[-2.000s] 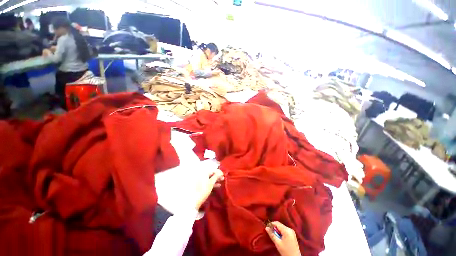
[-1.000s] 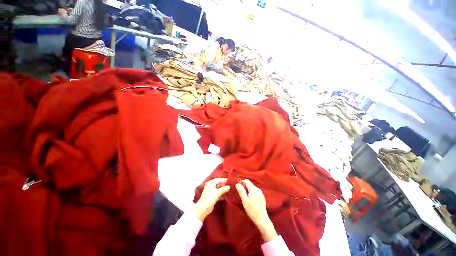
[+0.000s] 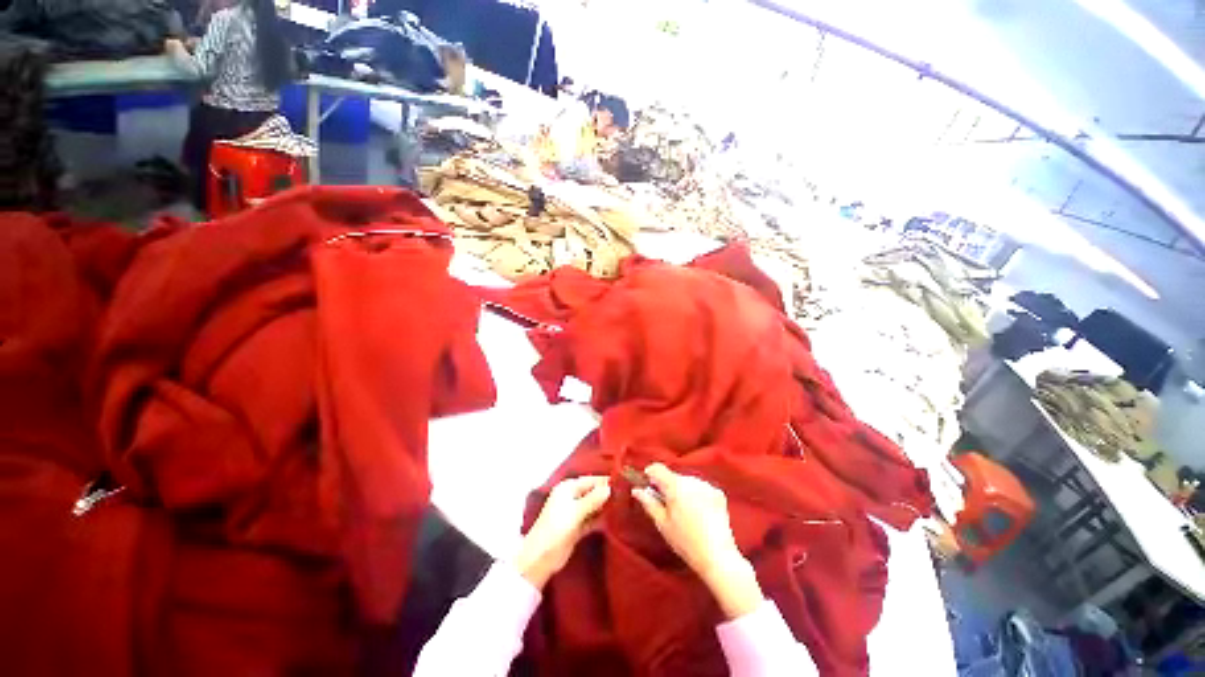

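Observation:
A deep red garment (image 3: 687, 344) lies bunched on the white table (image 3: 496, 450) in front of me. My left hand (image 3: 566, 522) pinches a fold of its cloth at the near side. My right hand (image 3: 690, 522) is just to the right, fingers closed around a small dark tool, probably thread snips (image 3: 636, 477), its tip at the same fold. Most of the tool is hidden in the fingers. A small white label (image 3: 575, 389) shows on the garment's left edge.
A large red garment pile (image 3: 238, 357) fills the left. Tan garments (image 3: 529, 225) lie further along the table, pale ones beyond. Orange stools stand at the back left (image 3: 251, 175) and right (image 3: 988, 509). One person stands at the back left; another is behind the tan pile.
My right hand has come up from the garment's lower right to beside my left hand. My left hand has moved down onto the cloth. Over the last second both hands stay close together.

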